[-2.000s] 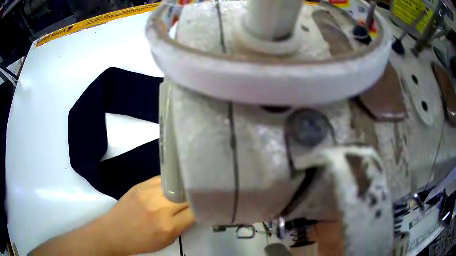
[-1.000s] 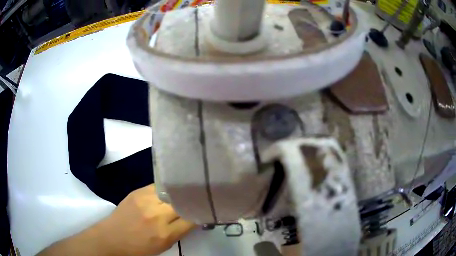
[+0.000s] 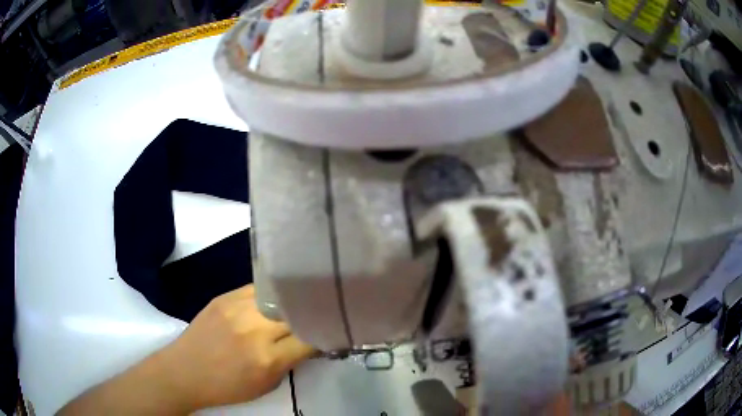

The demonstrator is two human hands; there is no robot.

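A black fabric band lies as a loop on the white table, left of the sewing machine head, which hides its right part. My left hand rests palm down at the band's lower edge. Its fingertips pass under the head, so their grip is hidden. A little skin of what seems to be my right hand shows at the bottom, beside the curved cream cover; the rest is hidden. The needle and presser foot cannot be seen.
A white ring tray surrounds a pale post on top of the machine. A yellow tape measure runs along the table's back edge. Springs and a ribbed knob stand right of the cover. Dark equipment is at the upper left.
The view has shifted, so the machine head appears further left than two seconds ago. A bit of skin now shows near the cover's lower end. My left hand and the band have barely moved.
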